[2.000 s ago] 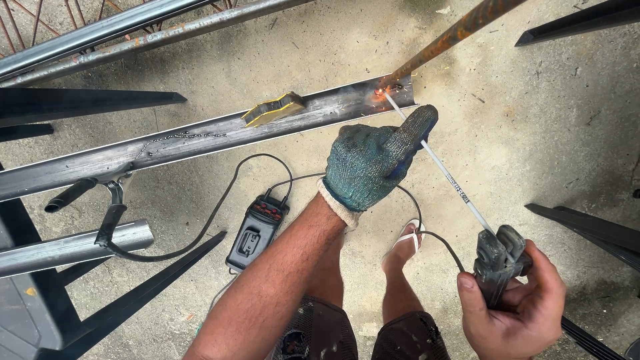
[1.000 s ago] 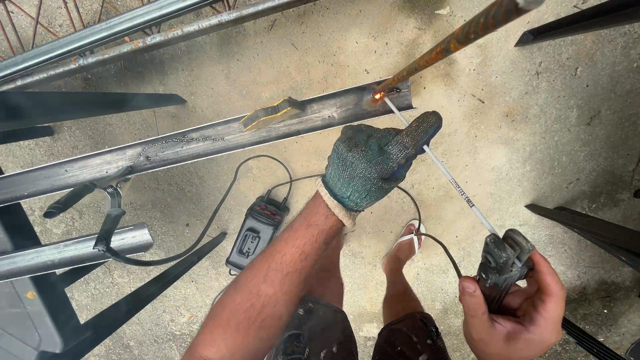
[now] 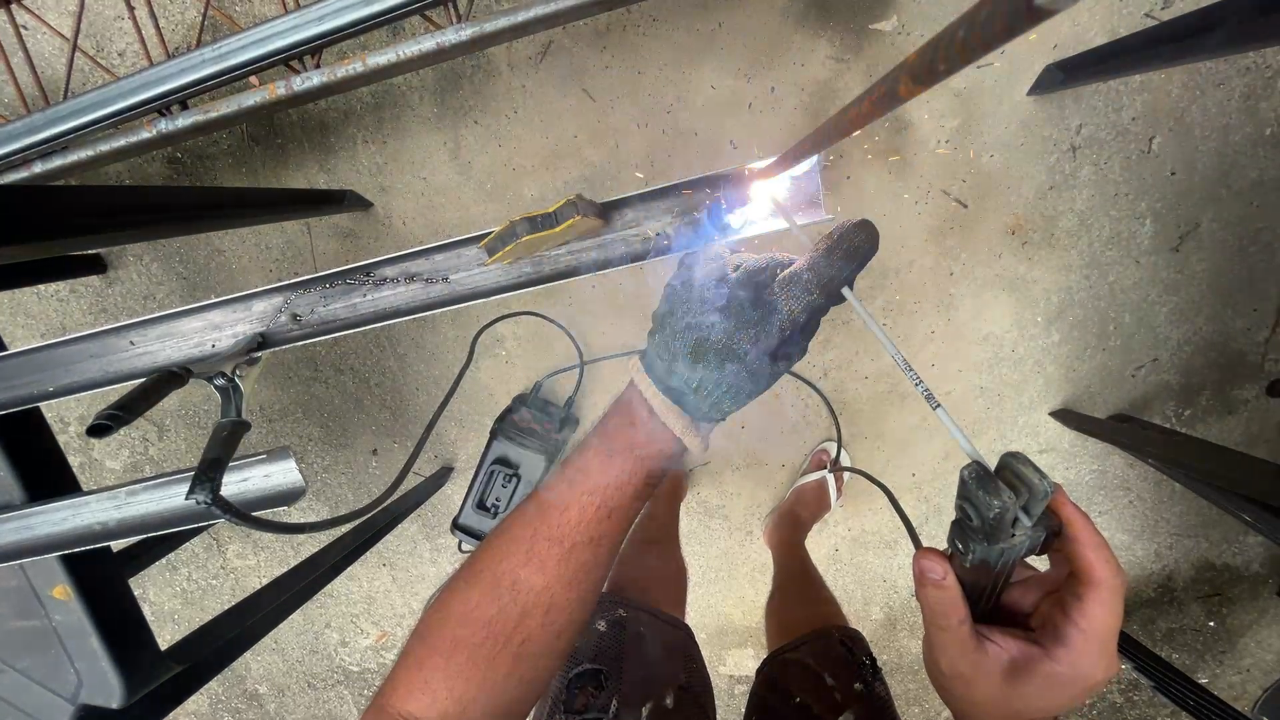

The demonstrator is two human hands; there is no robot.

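My left hand (image 3: 735, 320), in a grey-blue knit glove, is closed around the welding electrode (image 3: 900, 370), which passes behind its extended digit. My bare right hand (image 3: 1030, 610) holds the black electrode holder (image 3: 995, 530), whose jaws grip the electrode's lower end. A bright arc (image 3: 770, 190) with sparks burns where the electrode's far end meets a rusty steel bar or pipe (image 3: 900, 90) and a steel channel (image 3: 380, 300). The glare hides the joint, and thin smoke drifts over the glove. A yellow-edged black block (image 3: 540, 228), possibly a welding magnet, sits on the channel.
A ground clamp (image 3: 228, 400) bites the channel's near edge. Its cable runs to a small black welding machine (image 3: 515, 465) on the concrete floor. Steel lengths (image 3: 230, 495) and pointed dark legs (image 3: 1180, 460) lie at the sides. My sandalled foot (image 3: 815, 485) is below the channel.
The small orange glow at the joint has become a bright white-blue arc with sparks and smoke. Both hands keep nearly the same places, with their holds unchanged.
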